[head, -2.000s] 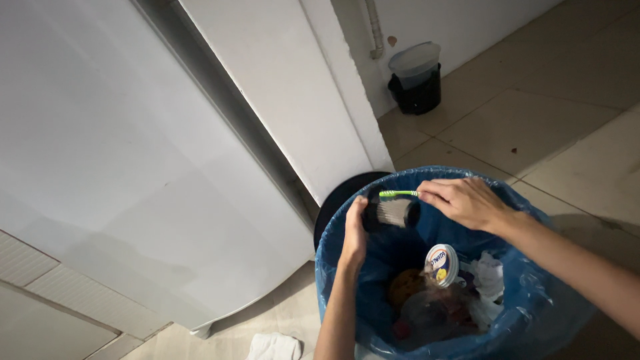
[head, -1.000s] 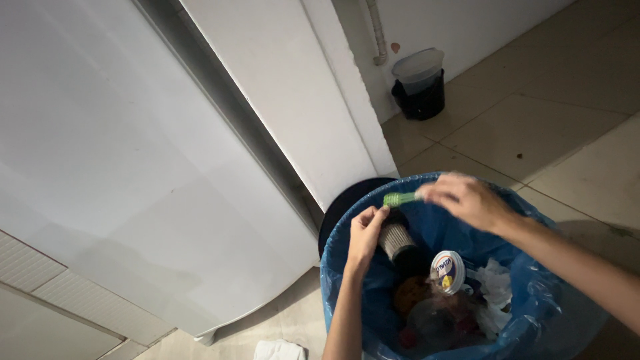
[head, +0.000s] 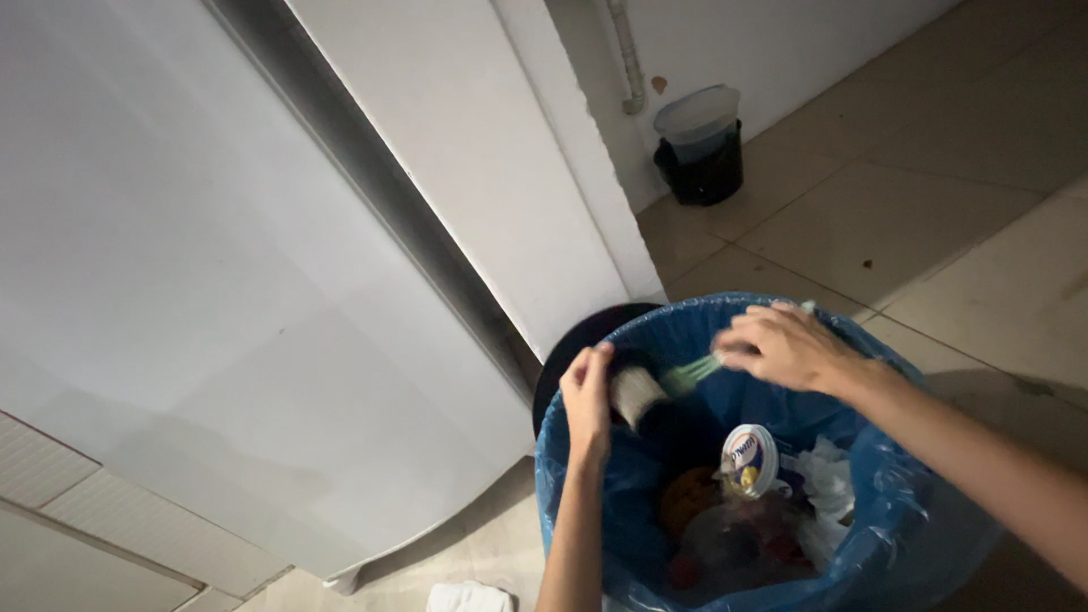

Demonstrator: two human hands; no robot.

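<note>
My left hand (head: pixel 588 393) holds a cylindrical pleated filter (head: pixel 637 393) with black ends, tilted over a trash bin lined with a blue plastic bag (head: pixel 884 501). Just right of the filter, my right hand (head: pixel 778 347) grips a small green brush (head: pixel 693 374), blurred, with its head close to the pleats. Below my hands, inside the bin, lie a white tub lid with printing (head: pixel 750 461), crumpled white paper (head: pixel 829 493), an orange-brown round item (head: pixel 688 501) and other refuse under a dusty haze.
A large white appliance (head: pixel 255 297) stands at the left, beside a white wall edge (head: pixel 510 170). Behind the bin is a round black lid (head: pixel 565 357). A black bucket (head: pixel 705 174) with a clear plastic container (head: pixel 701 115) stands by the back wall. A white cloth (head: pixel 469 597) lies on the floor.
The brush was above the filter's upper end and is now at its right side. The filter's tilt in my left hand has changed.
</note>
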